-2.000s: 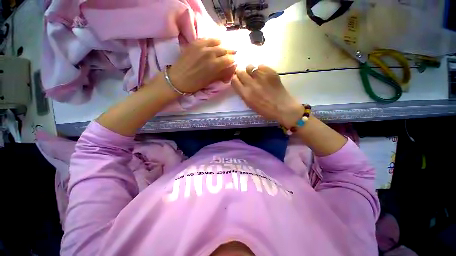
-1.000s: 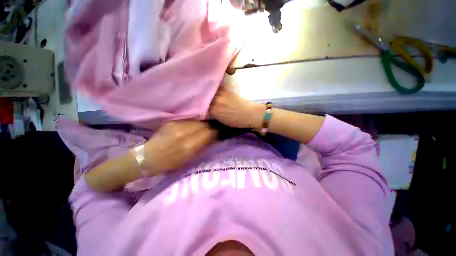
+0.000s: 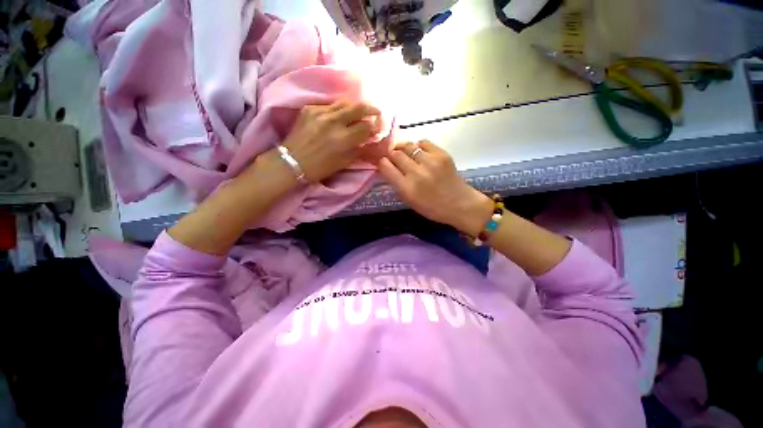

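A large pink garment [image 3: 243,92], with paler wrong side showing, lies bunched on the table left of the needle and hangs slightly over the front edge. My left hand [image 3: 330,138] pinches a fold of it just in front of the machine head [image 3: 376,21]. My right hand [image 3: 427,180] holds the garment edge with its fingertips, close beside my left. The presser foot and needle area is washed out by the lamp, so whether cloth lies under it cannot be told.
Green-handled scissors [image 3: 633,121] lie beside yellow-handled ones [image 3: 657,79] at the right. A yellow strip [image 3: 573,29] and a black looped item [image 3: 527,17] lie behind. An off-white machine [image 3: 38,159] stands far left. Pink pieces [image 3: 272,272] lie at my lap.
My left hand has come up from my lap onto the garment near the needle. My right hand has moved right. The garment has been turned and lowered onto the table.
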